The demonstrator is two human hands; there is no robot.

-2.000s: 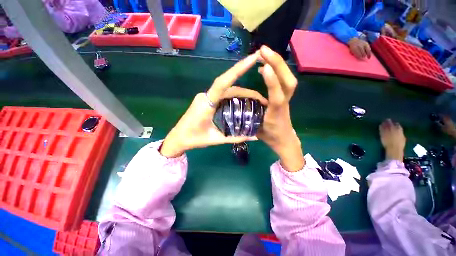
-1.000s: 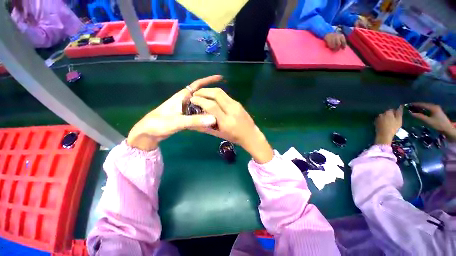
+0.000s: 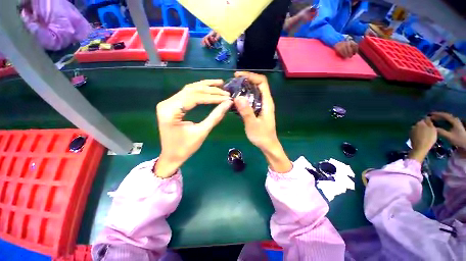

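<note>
My right hand (image 3: pixel 259 109) holds a small stack of dark, shiny watch heads (image 3: pixel 243 94) above the green bench. My left hand (image 3: pixel 191 120) is on the left of the stack, its thumb and fingertips pinched at the stack's edge; whether they grip one unit is too small to tell. Another unit (image 3: pixel 235 157) with a dark disc at its lower side lies on the bench below my hands. The large red compartment tray (image 3: pixel 43 183) is at the left, with one black disc (image 3: pixel 77 144) in a top corner pocket.
White paper sheets (image 3: pixel 337 187) with dark discs lie right of my hands. Single discs lie near the sheets (image 3: pixel 349 149) and farther back (image 3: pixel 338 111). A grey post (image 3: pixel 66 97) crosses at left. A neighbour's hands (image 3: pixel 424 135) work at right. Red bins (image 3: pixel 171 43) and a red board (image 3: pixel 324 58) are opposite.
The stack, first held between both palms, is now in my right hand, higher up. My left hand has opened from around it to a fingertip touch. The disc by the lower unit shows more separately.
</note>
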